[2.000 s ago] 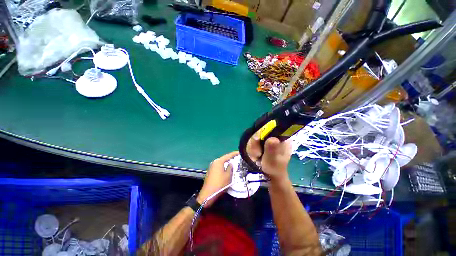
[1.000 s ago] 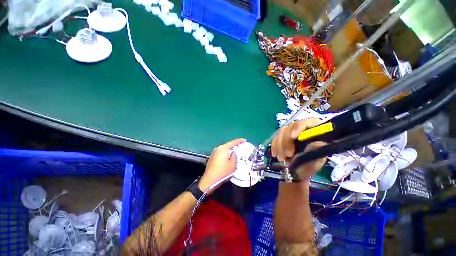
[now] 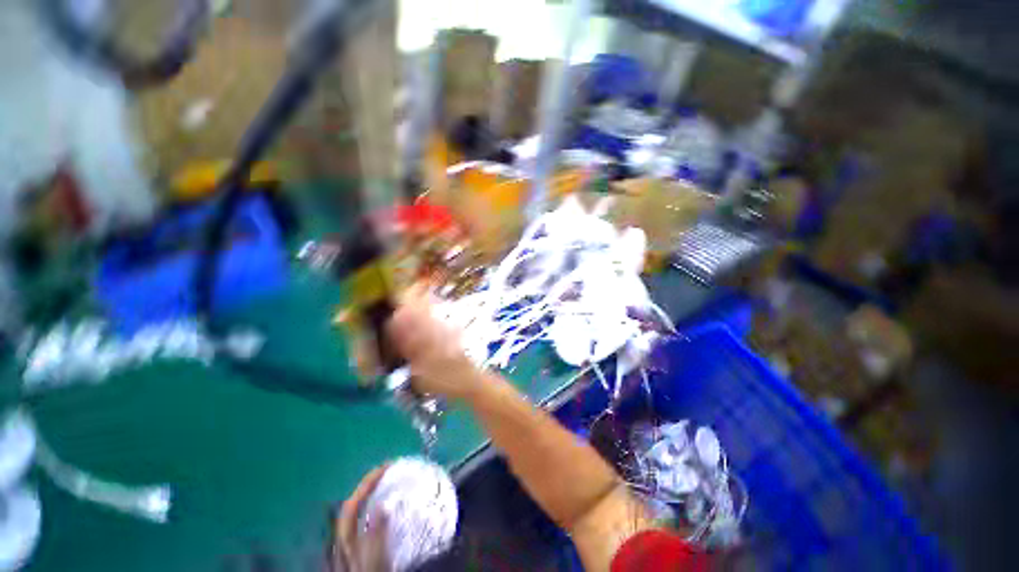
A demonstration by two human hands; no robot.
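The frame is strongly blurred. My right hand [image 3: 419, 335] is closed around the black screwdriver [image 3: 367, 274] with its yellow stripe, held upright above the green bench [image 3: 302, 447]. The screwdriver's metal nose points down. Below it, my left hand [image 3: 355, 525] holds a round white lamp base [image 3: 416, 512] at the bench's front edge. The nose is above the base, apart from it. Most of my left hand is hidden behind the base or cut off by the lower edge.
A heap of wired white bases [image 3: 587, 296] lies right of my right hand. A blue crate [image 3: 771, 436] with white wired parts stands at the right. A blue bin [image 3: 240, 263], a row of white pieces [image 3: 123, 349] and an orange-red pile [image 3: 430, 223] are on the bench.
The view has swung to the right. The screwdriver has turned upright and its nose has lifted off the lamp base. My left hand still holds a base, now lower in the picture.
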